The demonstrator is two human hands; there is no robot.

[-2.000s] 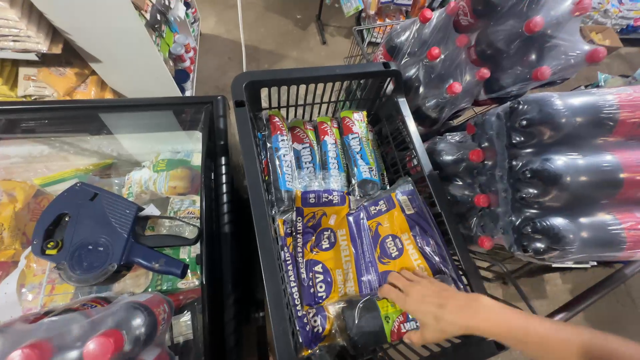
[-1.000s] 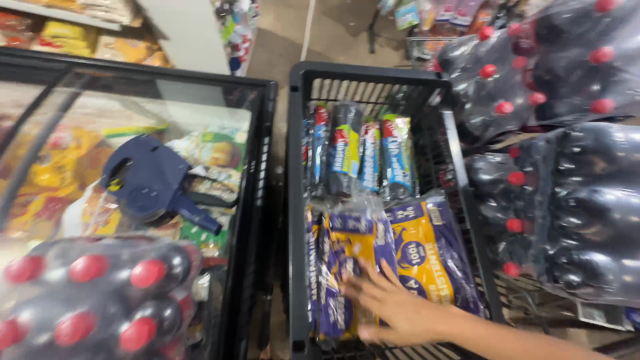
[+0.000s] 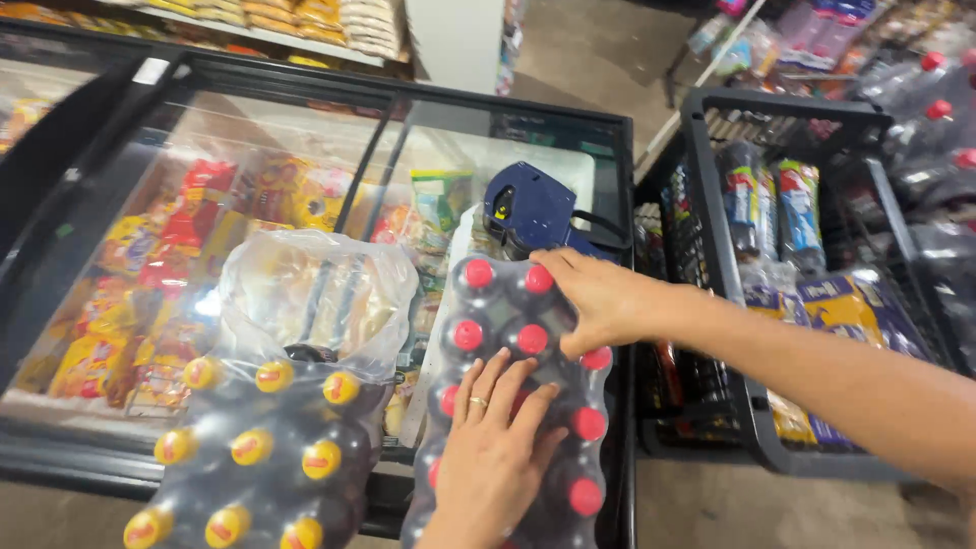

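A shrink-wrapped pack of red-capped dark soda bottles (image 3: pixel 534 427) lies on the glass lid of a chest freezer. My left hand (image 3: pixel 496 450), a ring on one finger, rests spread on top of its caps. At the pack's far right corner, my right hand (image 3: pixel 598 301) touches the plastic wrap with its thumb and fingers apart. Just beyond that corner lies a dark blue handheld price labeler (image 3: pixel 534 206), its handle partly behind my right hand. Left of the red-capped pack is a yellow-capped pack (image 3: pixel 259 450), with loose plastic wrap at its far end.
The chest freezer (image 3: pixel 488 107) holds bagged food under sliding glass. On the right, a black plastic basket (image 3: pixel 751 366) contains rolls and purple-yellow packages of bin bags (image 3: pixel 839 305). More wrapped red-capped bottles (image 3: pixel 938 175) stand beyond it. Shelves of bagged goods (image 3: pixel 305 19) are at the back.
The view has swung left, from the basket to the freezer. My right hand has moved from the bin bags in the basket to the red-capped pack. My left hand has come into view.
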